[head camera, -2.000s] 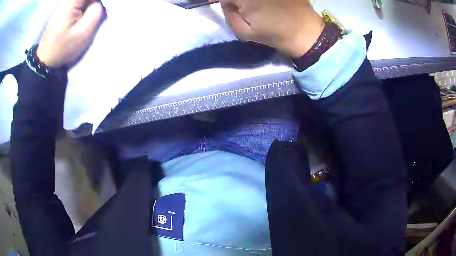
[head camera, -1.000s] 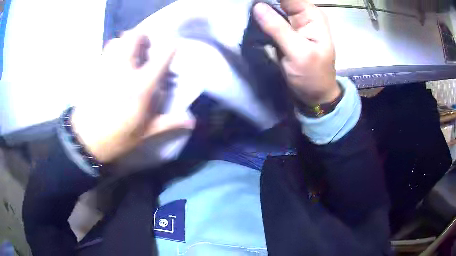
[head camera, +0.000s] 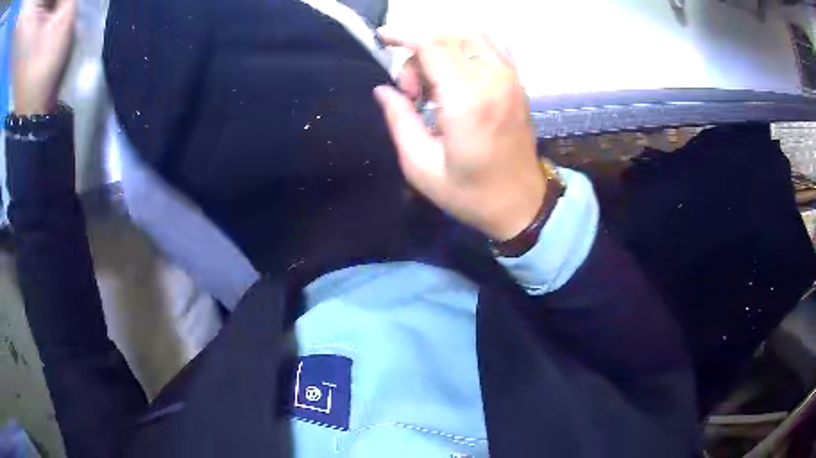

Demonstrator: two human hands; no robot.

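Observation:
A large dark cloth panel with white lint specks lies over the table's front edge and hangs onto my lap. A pale piece shows beneath its left side, and a thin pale edge runs along its upper right. My right hand is at the panel's upper right edge, thumb apart from the bent fingers; whether it grips the cloth is unclear. My left hand is at the top left, blurred and cut off by the picture's edge, away from the dark panel. Its fingertips are hidden.
The white table extends to the right, with a grey tape-measure edging along its front. A pile of dark cloth hangs at my right below the table. A blue edge shows at the far left.
The cloth has been turned from mostly pale to its dark side up and spread over the edge and lap. My left hand has moved far up and left; my right hand has moved left.

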